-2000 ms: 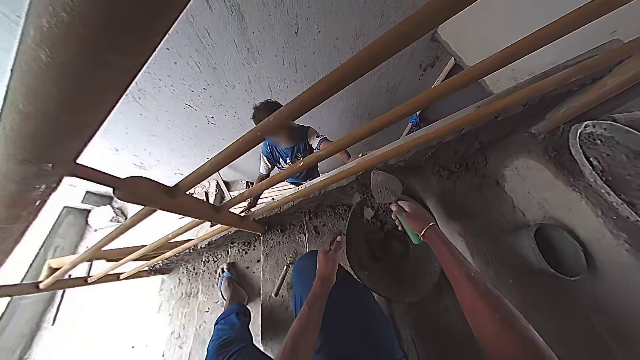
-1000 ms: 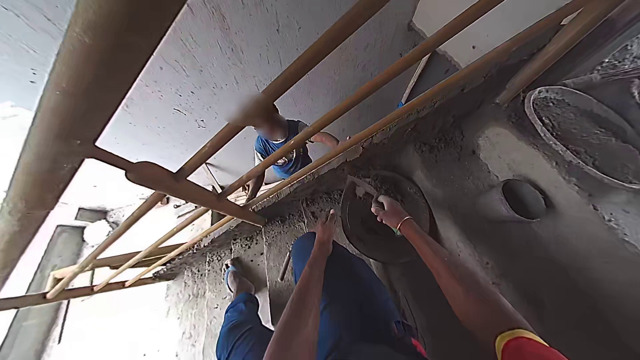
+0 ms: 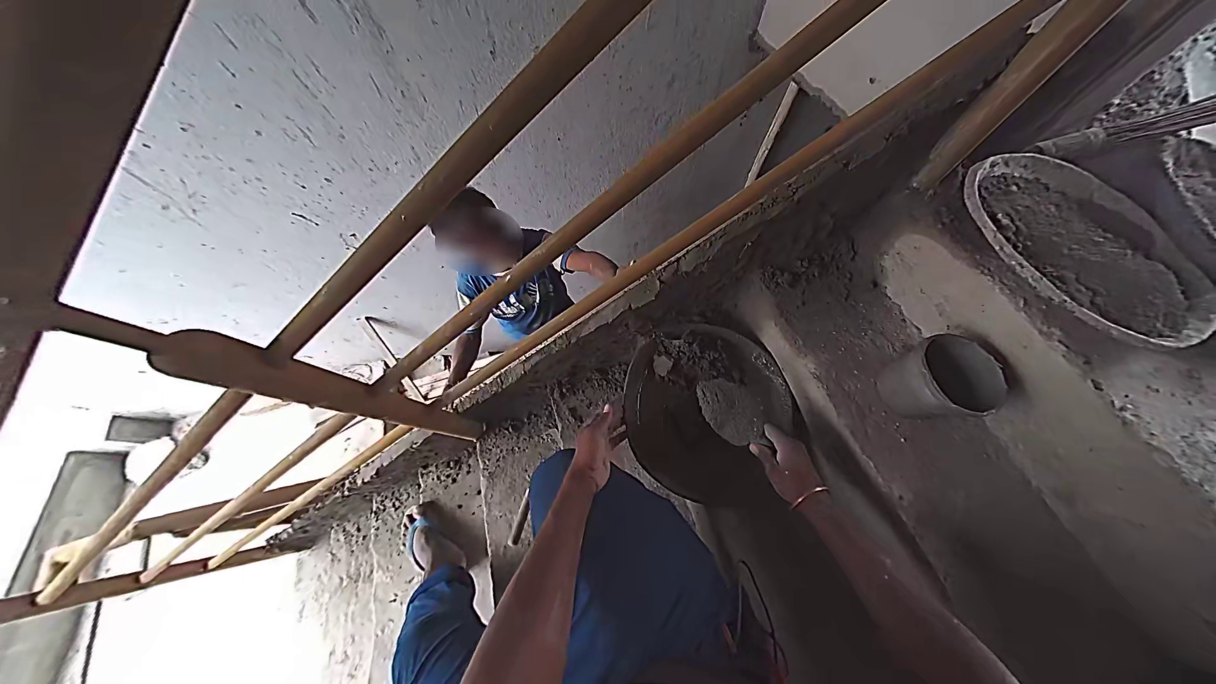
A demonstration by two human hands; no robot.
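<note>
A round dark pan [image 3: 655, 451] holding some wet mortar rests on the rough ledge. My right hand [image 3: 790, 465] is closed on a trowel, whose mortar-coated blade [image 3: 730, 408] lies inside the pan; its handle is hidden by the fingers. At the pan's near left rim is my left hand [image 3: 596, 446], fingers together; whether it grips the rim cannot be told. A thin rod-like tool [image 3: 520, 518] lies beside my knee, partly hidden.
Metal railing bars [image 3: 655, 180] slant past the ledge. Beyond them is a person in a blue shirt [image 3: 527, 299]. On the right are a pipe opening [image 3: 964, 373] and a large oval tub of mortar [image 3: 1092, 247]. My sandalled foot [image 3: 432, 541] stands on the rough floor.
The trowel blade has moved from the pan's far left edge to inside it. My left hand remains by the near left rim. The person beyond the railing has shifted posture.
</note>
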